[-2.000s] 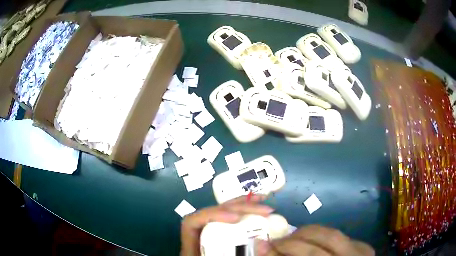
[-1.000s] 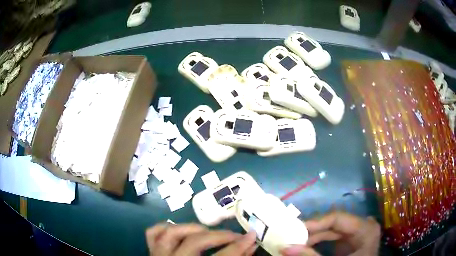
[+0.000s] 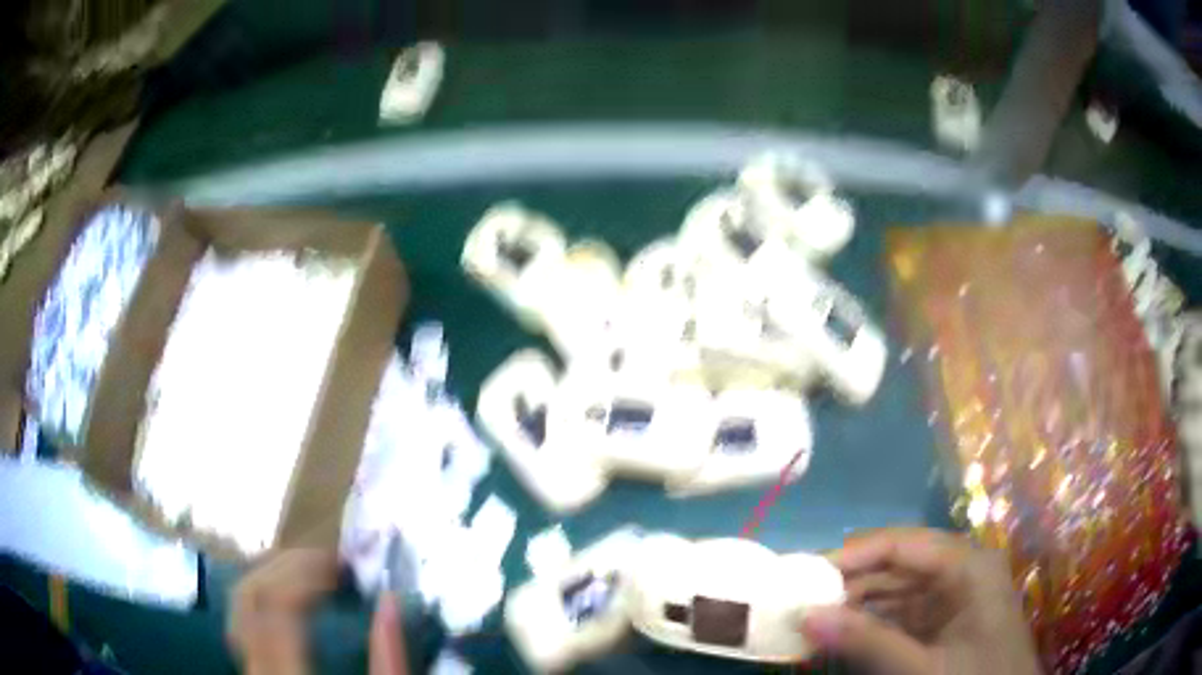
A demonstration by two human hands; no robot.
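Observation:
My right hand (image 3: 929, 600) holds a cream housing (image 3: 738, 596) by its right end, low in the centre; its face has a dark brown square and a smaller dark opening. A thin red wire (image 3: 772, 496) sticks out beyond the housing's far edge. Another cream housing (image 3: 576, 600) lies on the bench just left of it. My left hand (image 3: 306, 613) is at the lower left, blurred and cut off by the bottom edge, with fingers apart beside the loose white square pads (image 3: 419, 462). No held thing shows in it.
A cardboard tray (image 3: 382, 310) with white and blue-white pieces stands left, a white sheet (image 3: 92, 534) nearer. Waiting housings (image 3: 646, 429) overlap at the centre. An orange-red lead bundle (image 3: 1041, 396) lies right. Beyond the pale rail (image 3: 567, 148), single housings sit on the green belt (image 3: 686, 79).
My left hand has left the housing and moved left to the loose pads. My right hand still holds the housing, now with its dark square facing me. The view has tilted up and blurred.

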